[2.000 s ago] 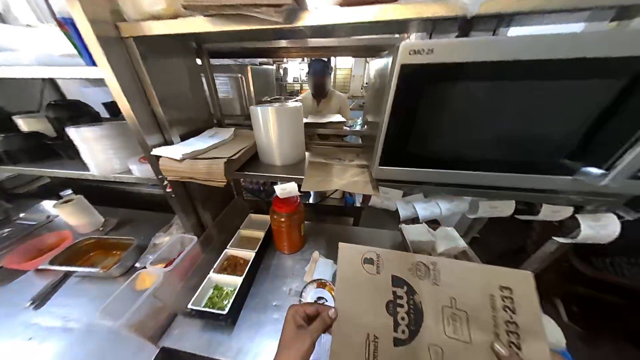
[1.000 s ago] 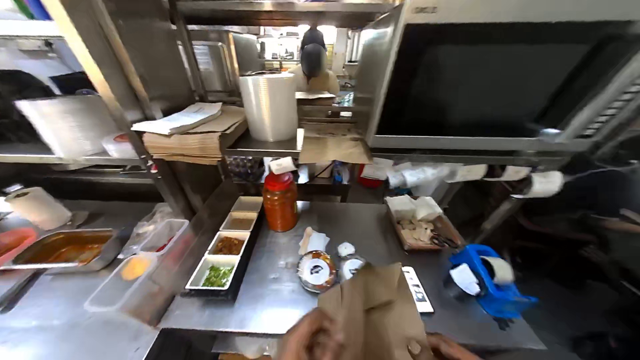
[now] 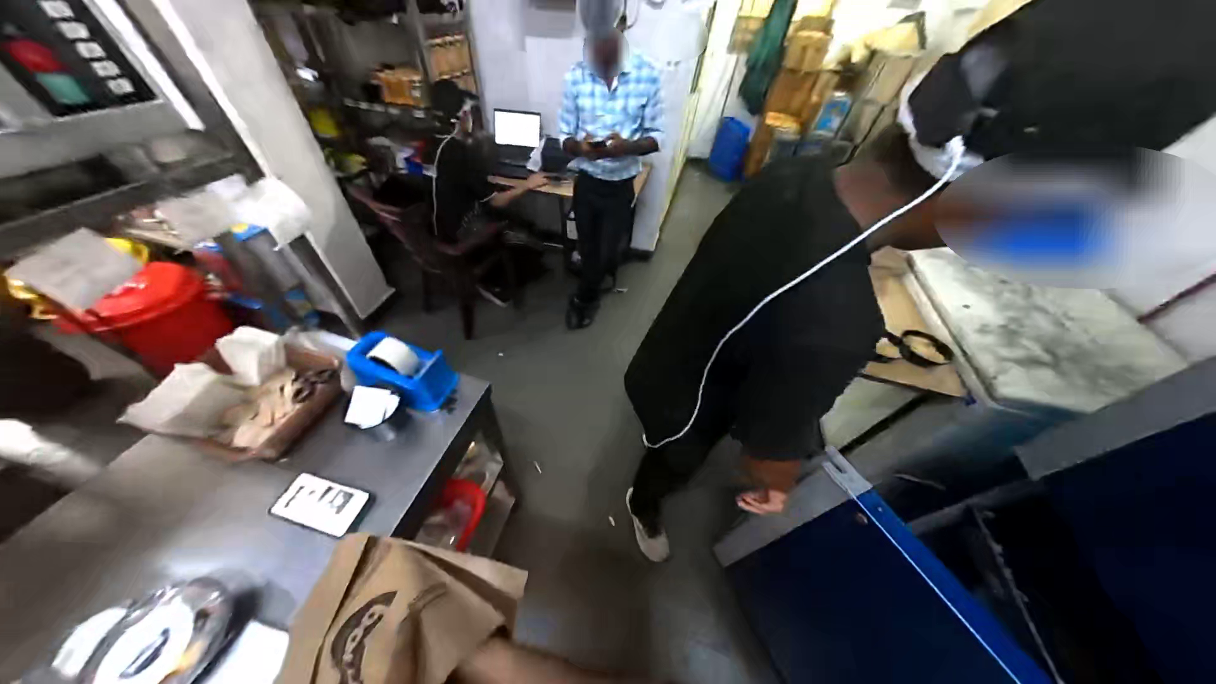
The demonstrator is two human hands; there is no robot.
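A printed brown paper bag (image 3: 389,617) stands out at the bottom of the head view, creased at its top. My right hand (image 3: 494,660) is at the bag's lower right side; the bag and the frame edge hide its fingers, so its grip cannot be made out. My left hand is out of sight. Left of the bag, round lidded containers (image 3: 161,632) rest on the steel table (image 3: 85,503). A white phone-like device (image 3: 320,503) lies behind the bag, near a blue tape dispenser (image 3: 404,370) and an open box (image 3: 285,418) of small items.
A person in black (image 3: 760,313) bends close by on the right, beside an open blue chest (image 3: 883,570). Two more people are farther back, one standing (image 3: 610,123), one seated (image 3: 461,171) at a laptop. A red bin (image 3: 157,313) stands behind the table.
The view has swung far to the right. The bag was flat and face-on two seconds ago; one second ago both hands were at it. The bending person has come into view.
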